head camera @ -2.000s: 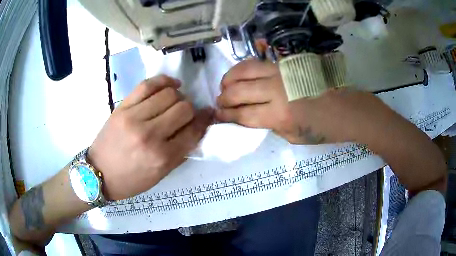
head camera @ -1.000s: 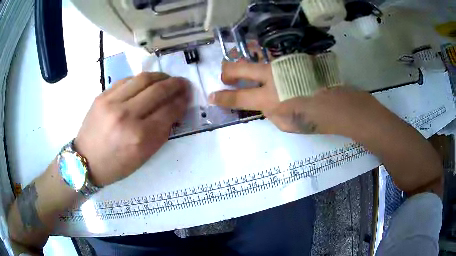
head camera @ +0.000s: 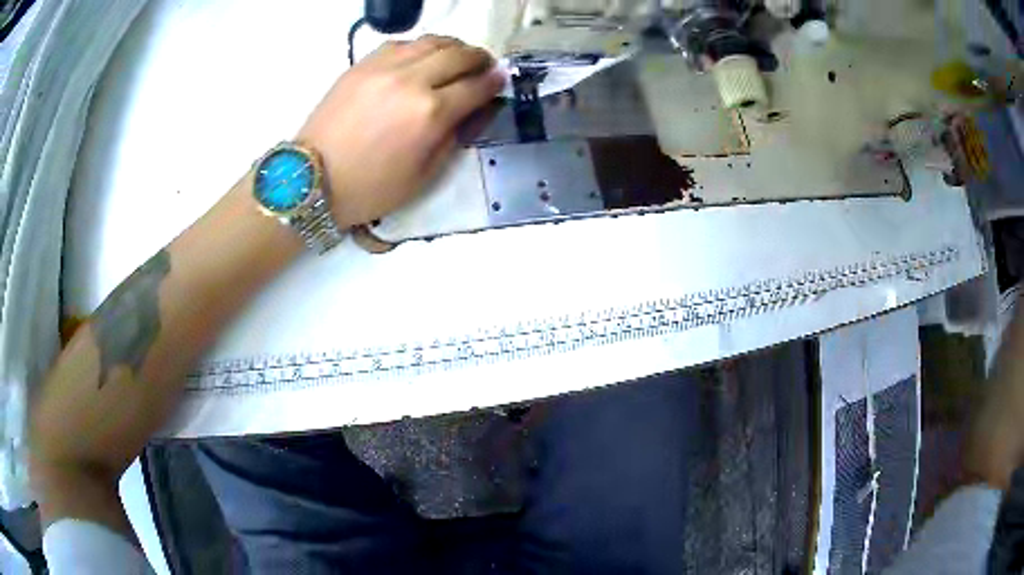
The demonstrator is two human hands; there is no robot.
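Note:
My left hand [head camera: 410,118], with a watch on the wrist, lies left of the presser foot [head camera: 528,99]. Its fingers are bent and the fingertips are at the edge of a white cloth piece [head camera: 578,76]. Whether they pinch the cloth or only rest on it cannot be told. The cloth lies behind the presser foot, partly hidden by the cream machine head [head camera: 578,34]. The shiny needle plate [head camera: 542,182] is bare in front of the foot. My right hand is cut off by the right edge; only its forearm and sleeve show.
A dark rusty patch [head camera: 640,171] lies right of the needle plate. A printed ruler [head camera: 483,346] runs along the white tabletop's front edge. The black machine lamp [head camera: 393,14] is at the top left. A yellow object [head camera: 957,79] lies at the far right. My legs are below the table.
The view has shifted. My right hand has left the cloth and gone out past the right edge. The cloth has moved back behind the presser foot, uncovering the needle plate; my left hand has moved back too.

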